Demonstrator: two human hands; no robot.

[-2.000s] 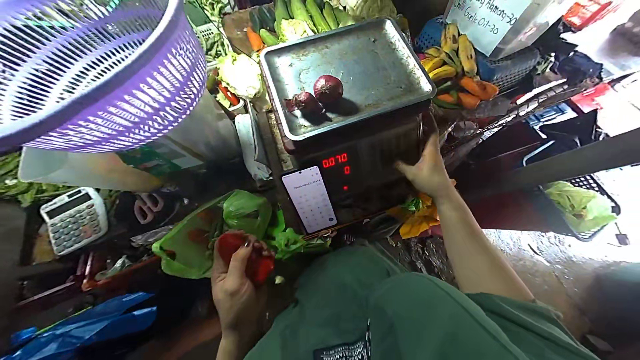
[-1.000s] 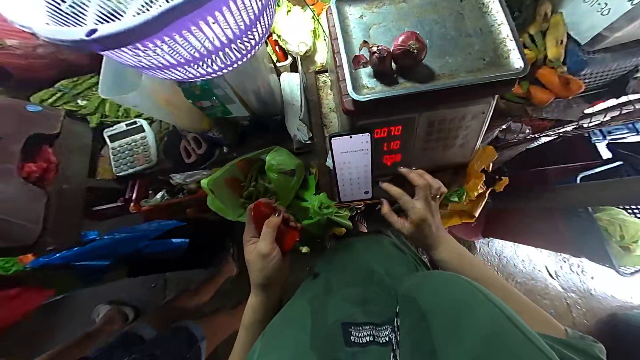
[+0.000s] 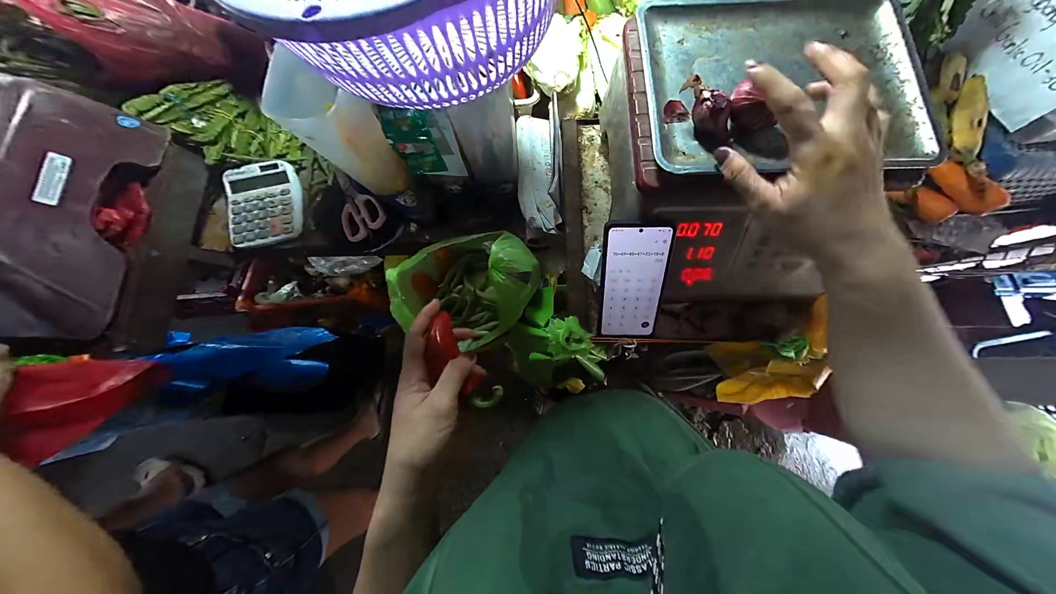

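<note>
Two red onions (image 3: 711,115) lie side by side at the left of the metal pan (image 3: 895,140) of a digital scale, with a loose bit of onion skin near them. Over the pan, close to the onions, my right hand (image 3: 813,148) has its fingers spread and holds nothing. My left hand (image 3: 433,388) grips a red pepper (image 3: 441,342) beside an open green plastic bag (image 3: 516,280) that has green beans in it. A smartphone (image 3: 635,285) showing a calculator leans upright against the scale's front, left of its lit red display (image 3: 697,252).
A purple plastic basket (image 3: 445,58) overhangs the upper middle. At left are a white calculator (image 3: 264,206), scissors (image 3: 361,219) and leafy greens (image 3: 219,124). Another person's legs (image 3: 330,495) show at lower left. Bananas (image 3: 968,120) and carrots (image 3: 961,194) lie right of the scale.
My right hand has moved from the scale's front panel up over the pan. The display's lower lines changed between the two earlier frames. The view has shifted left. My left hand still holds the pepper.
</note>
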